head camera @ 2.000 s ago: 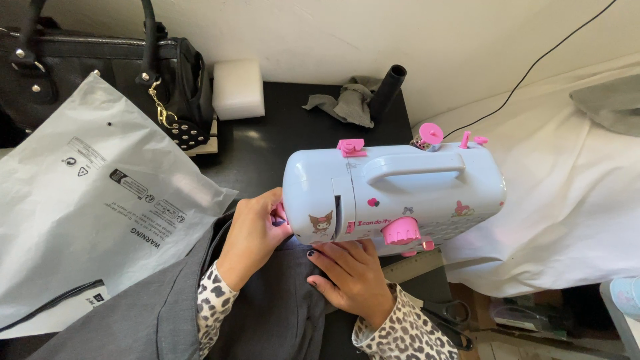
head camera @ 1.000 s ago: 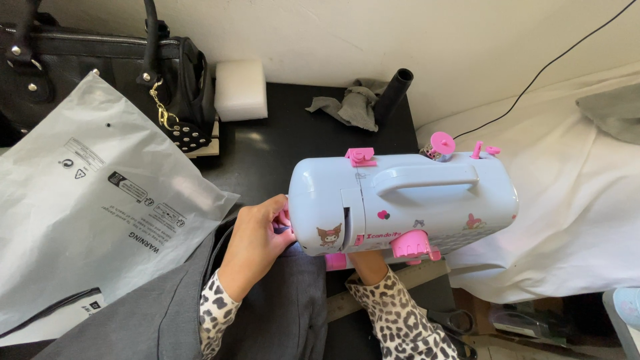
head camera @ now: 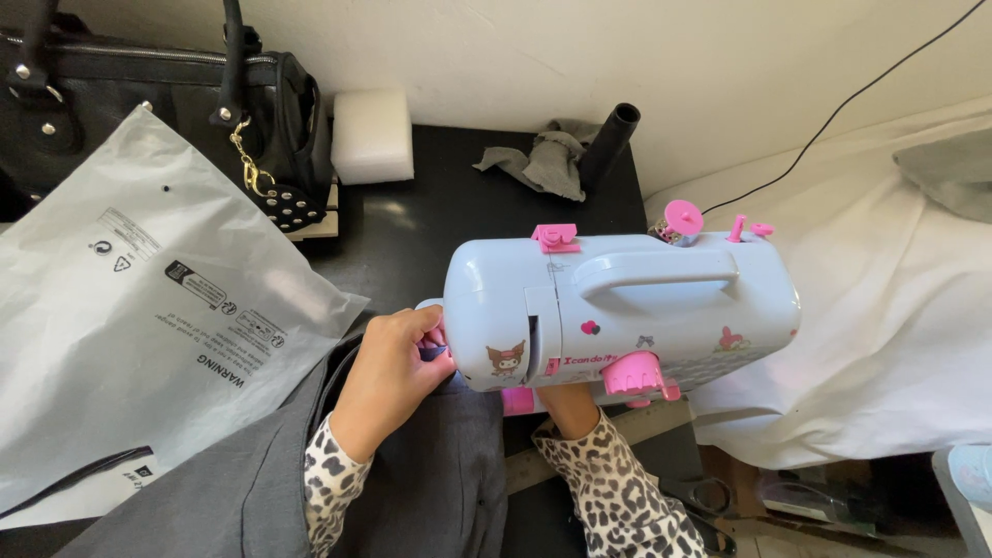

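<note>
A light blue sewing machine with pink knobs and cartoon stickers stands on the black table. At the left end of its head, my left hand pinches the edge of dark grey fabric, its fingertips partly hidden by the machine. Only the wrist and back part of my right hand show; the fingers are hidden beneath the machine's arm, so what they touch cannot be seen. The grey fabric hangs over the table's front and spreads to the left, below both hands.
A clear plastic bag with printed warnings covers the left side, beside a black studded handbag. Behind are a white foam block, a grey cloth scrap and a black tube. A ruler and scissors lie at front right.
My right hand has moved from the top of the fabric, in front of the machine, to under the machine's arm. My left hand stays at the machine's left end.
</note>
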